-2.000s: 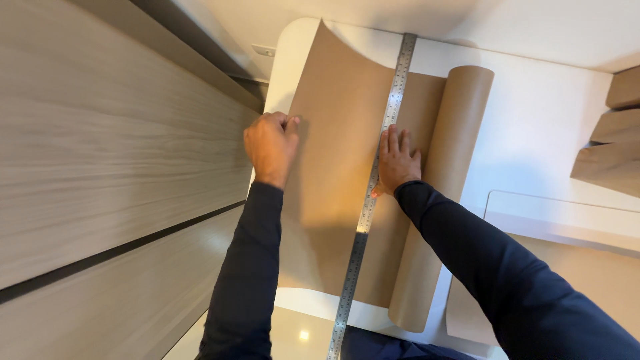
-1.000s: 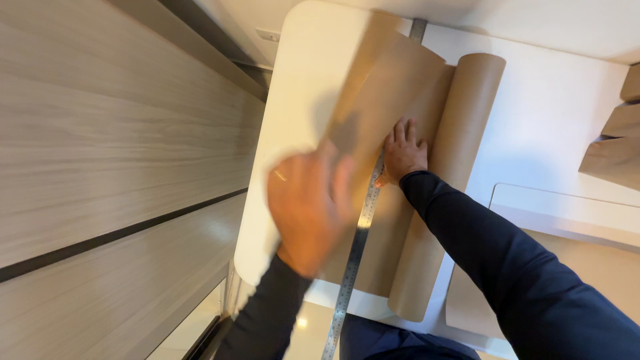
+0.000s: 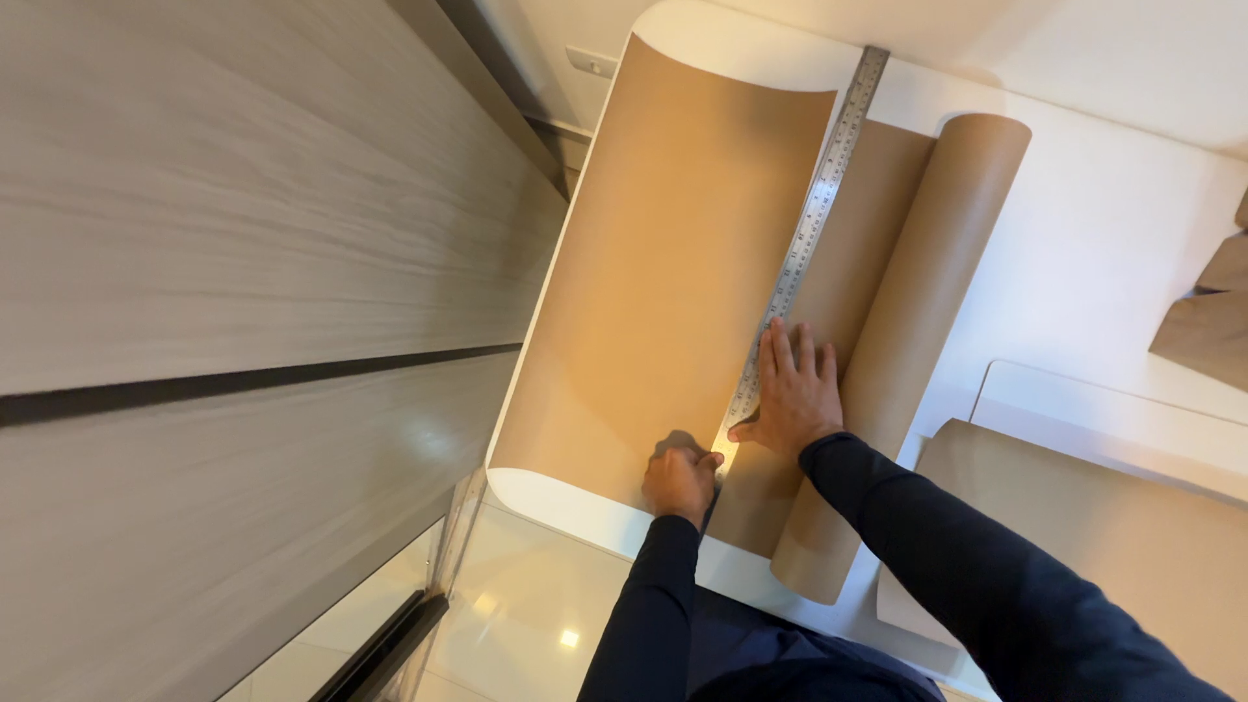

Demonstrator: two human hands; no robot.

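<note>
A sheet of brown kraft paper (image 3: 673, 263) lies on the white table, its upper right edge apart from the paper at the ruler's other side. A long steel ruler (image 3: 817, 205) lies slantwise between the sheet and the paper running to the kraft paper roll (image 3: 921, 322). My right hand (image 3: 795, 390) rests flat with fingers spread, its fingertips and thumb at the ruler's lower half. My left hand (image 3: 682, 483) is curled at the sheet's lower right, fingertips beside the ruler's lower end. Whether it pinches paper is hidden.
A wood-grain panel (image 3: 273, 195) stands close on the left. The white table's rounded edge (image 3: 565, 507) borders the sheet. At the right are another brown sheet (image 3: 1072, 517), a clear-looking flat panel edge (image 3: 1121, 390) and folded brown paper pieces (image 3: 1209, 322). A wall socket (image 3: 591, 62) is behind.
My left hand has moved from the sheet's left side to the ruler's lower end. The sheet, folded over toward the ruler a second ago, lies spread out again. My right hand is lower along the ruler.
</note>
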